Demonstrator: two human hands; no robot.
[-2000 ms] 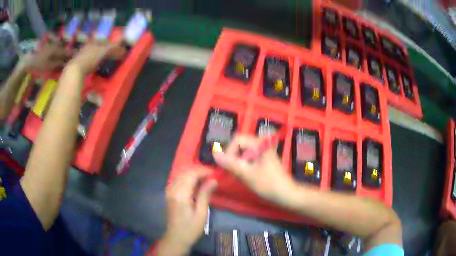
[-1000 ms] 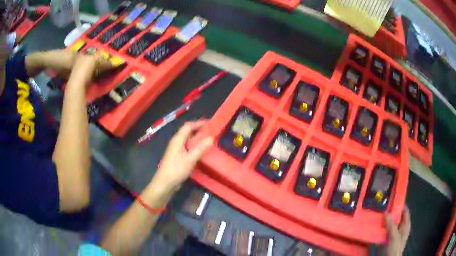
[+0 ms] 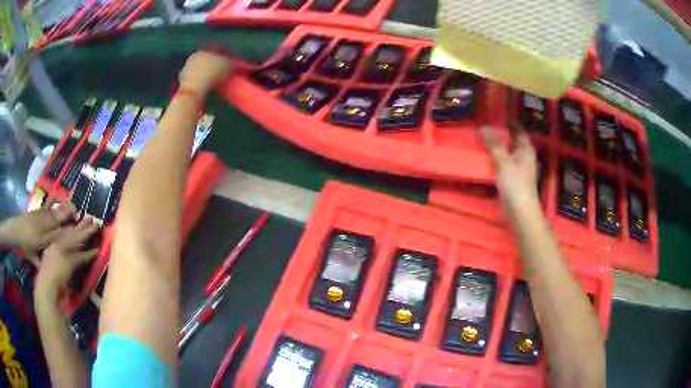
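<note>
My left hand [image 3: 203, 74] grips the left end of a red-orange foam tray [image 3: 333, 140], above the green conveyor. My right hand [image 3: 517, 163] is at its right end, fingers over the edge. The tray is tilted and slightly bent, with closed black phones [image 3: 401, 106] in two rows of pockets. Nearer me, a second foam tray [image 3: 299, 280] lies on the dark bench. Its phones [image 3: 408, 292] show grey-silver label areas and gold discs. Its near part is cut off by the frame, and my right forearm covers part of its right side.
Another phone tray [image 3: 644, 258] is at the right on the conveyor. A pale yellow block-like object [image 3: 515, 45] stands at the top. Red pens [image 3: 239, 254] lie left of the near tray. A neighbour's hands [image 3: 64, 246] work at the left over a tray with open phones [image 3: 114, 129].
The held tray has moved forward from the bench to above the conveyor, uncovering the near tray. The pens and the neighbour's tray appear lower and further left as the view shifted.
</note>
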